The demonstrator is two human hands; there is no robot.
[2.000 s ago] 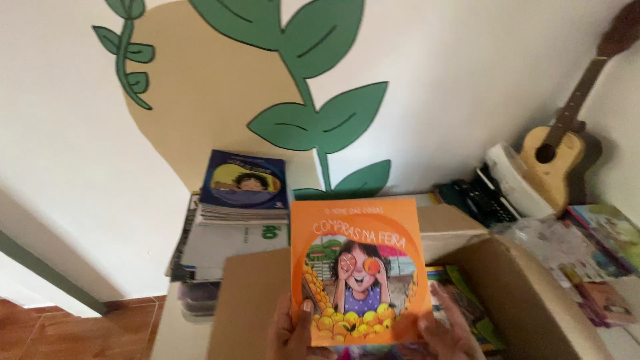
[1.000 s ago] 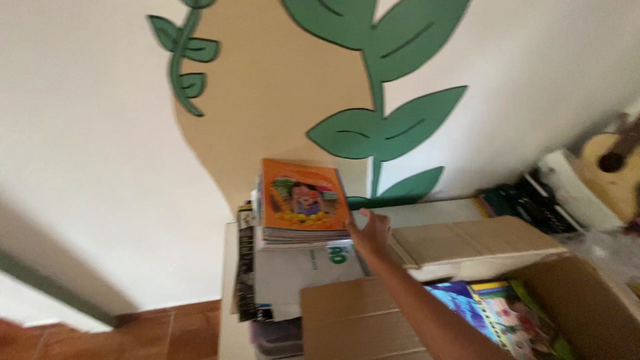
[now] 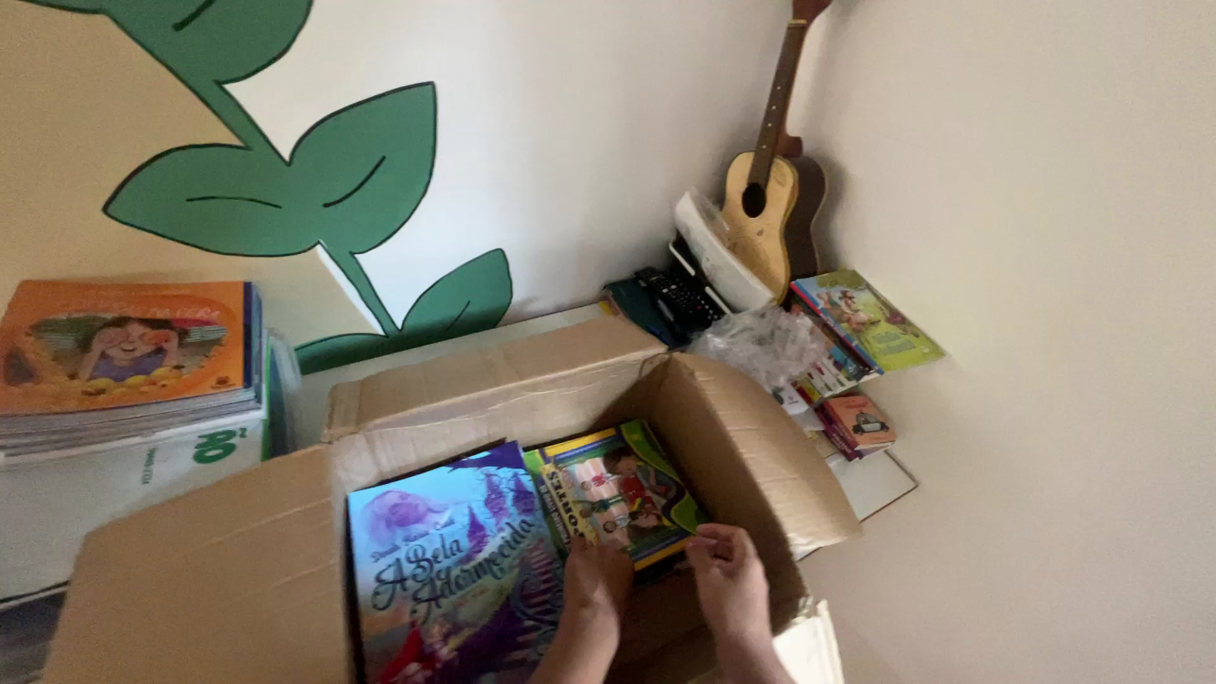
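Note:
Both my hands reach into an open cardboard box point(image 3: 760, 456). My left hand point(image 3: 597, 581) is at the lower left edge of a green and yellow children's book point(image 3: 622, 489); its fingertips are partly hidden. My right hand point(image 3: 730, 570) touches or nearly touches that book's lower right corner, thumb and forefinger close together. Beside it in the box lies a larger blue and purple picture book point(image 3: 451, 560). Outside, to the left, an orange picture book point(image 3: 123, 347) lies on top of a stack of books.
Box flaps spread out left point(image 3: 199, 570) and back point(image 3: 503, 370). At the back right are a small guitar point(image 3: 760, 204), a black remote control point(image 3: 670, 294), a clear plastic bag point(image 3: 760, 342) and several children's books point(image 3: 874, 318). A painted plant covers the wall behind.
Two seconds ago both hands held the orange book; one second ago it lay on the stack with a hand beside it. Now both hands are in the box. The view has swung right.

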